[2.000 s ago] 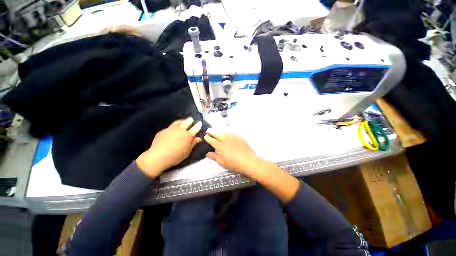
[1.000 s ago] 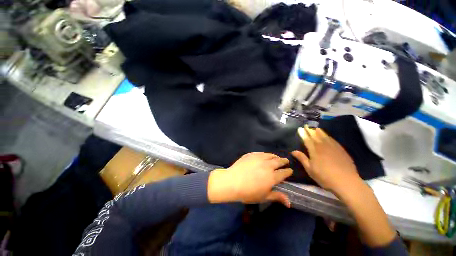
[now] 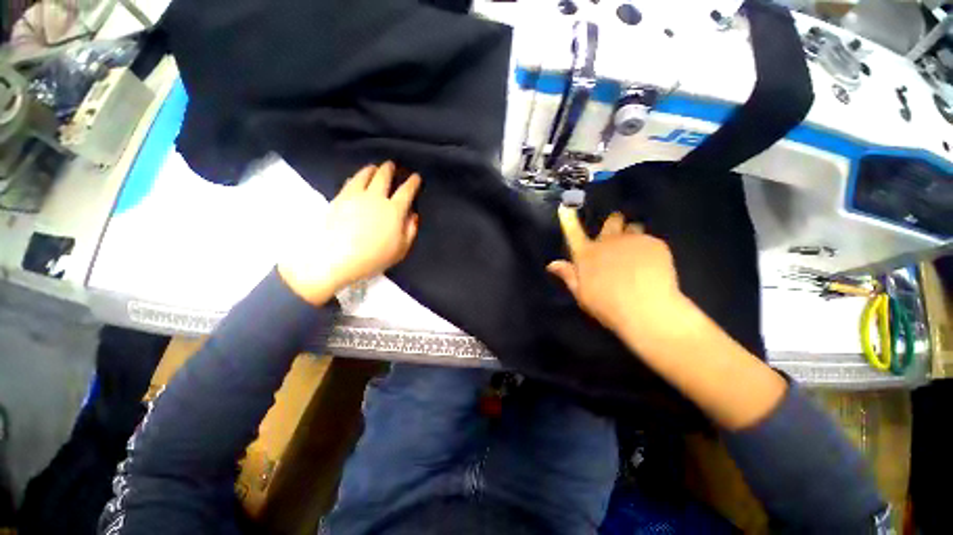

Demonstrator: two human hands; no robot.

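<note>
A large black garment piece (image 3: 460,240) runs from the upper left, past the needle area, to the right and over the table's front edge. The white sewing machine (image 3: 669,94) with a blue stripe stands behind it. My left hand (image 3: 361,230) lies flat on the cloth's edge left of the needle, fingers slightly apart. My right hand (image 3: 622,266) rests on the cloth, index finger stretched toward the presser foot (image 3: 564,178). Neither hand visibly pinches the cloth. The needle tip is too small to make out.
Scissors with yellow and green handles (image 3: 886,332) lie at the table's right end. A black strip (image 3: 779,94) hangs over the machine head. A printed scale (image 3: 408,342) runs along the front edge. Cardboard boxes (image 3: 287,418) stand below. Another machine part (image 3: 99,110) shows at left.
The black cloth has shifted and now spreads right of the needle and over the front edge. My left hand has moved away from my right hand, leftward onto the cloth's edge. The view has shifted too.
</note>
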